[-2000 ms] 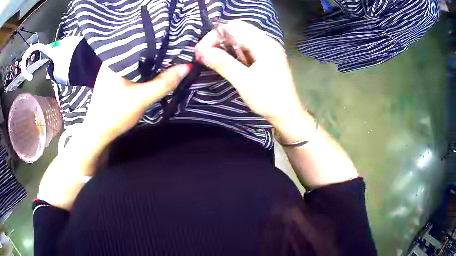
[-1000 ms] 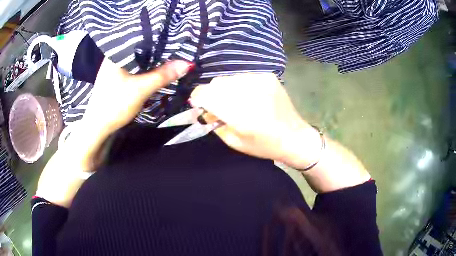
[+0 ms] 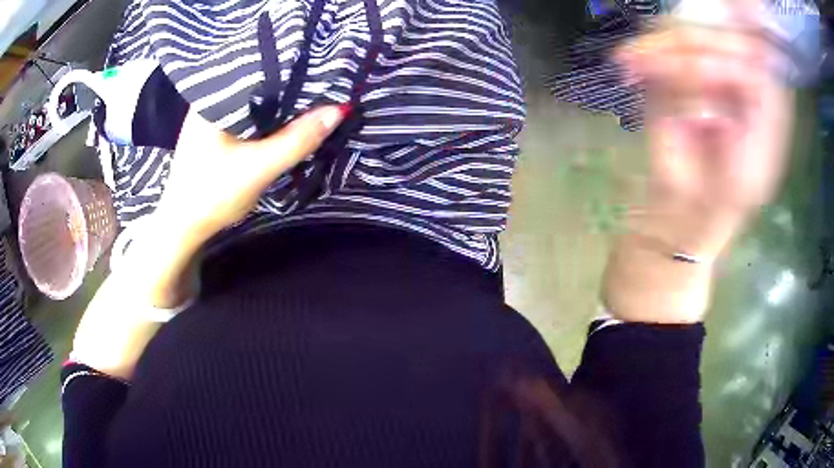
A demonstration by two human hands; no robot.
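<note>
The navy-and-white striped garment (image 3: 448, 110) lies bunched over my lap, with narrow dark tapes (image 3: 269, 59) running across it. My left hand (image 3: 229, 174) pinches a dark tape at the middle of the garment between thumb and hidden fingers. A white strip (image 3: 117, 105) with a green patch and a dark panel (image 3: 159, 111) lie by my left hand. My right hand (image 3: 713, 128) is raised at the upper right, away from the garment, and strongly blurred. The scissors cannot be made out in it.
Another striped garment (image 3: 594, 73) lies at the upper right, partly behind my right hand. A pink perforated basket (image 3: 99, 218) stands at the left. A tray with small items (image 3: 37, 135) is at the upper left. More striped fabric (image 3: 20, 334) shows at the left edge. The floor (image 3: 567, 274) is green.
My right hand has moved from the tape, where it held open scissors low over the lap, out to the upper right. My left hand stays on the tape.
</note>
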